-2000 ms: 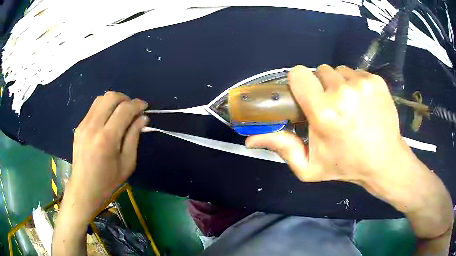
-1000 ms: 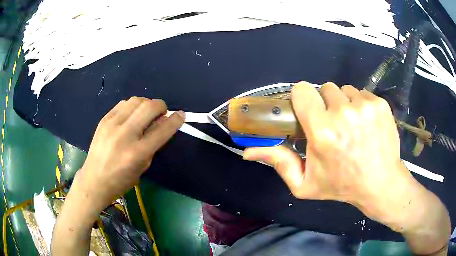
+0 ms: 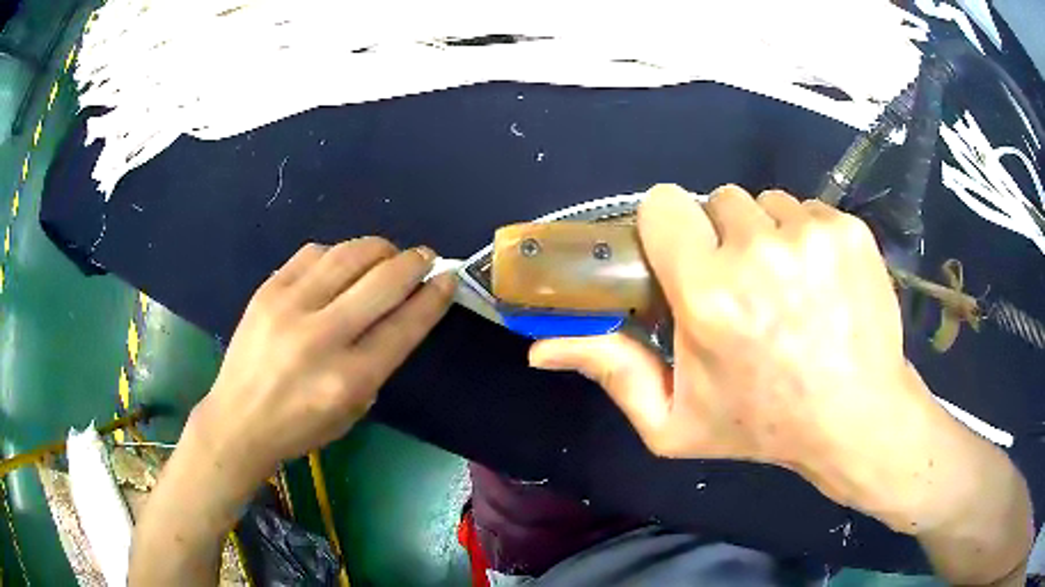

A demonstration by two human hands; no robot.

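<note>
My right hand (image 3: pixel 768 333) grips the brown handle of the steam iron (image 3: pixel 562 269), which has two screws on top and a blue piece beneath. The iron stands on the dark cloth with its tip pointing left. My left hand (image 3: pixel 344 327) pinches the white fabric strip (image 3: pixel 448 269) between fingertips and thumb, right at the iron's tip. Part of the strip shows just below the tip. Most of it is hidden under the iron and my right hand. A white strip end (image 3: pixel 974 423) shows to the right of my right wrist.
A broad pile of white strips (image 3: pixel 378 57) lies along the far edge of the dark cloth (image 3: pixel 378 161). A smaller bunch (image 3: pixel 991 178) lies at the right. Hose and cable (image 3: pixel 1014 321) run behind the iron. Yellow-framed bin (image 3: pixel 327 505) and green floor lie below left.
My left hand has moved right, up to the iron's tip, and less strip shows between them. The iron has shifted slightly left in view. The view has also shifted, showing more of the far pile.
</note>
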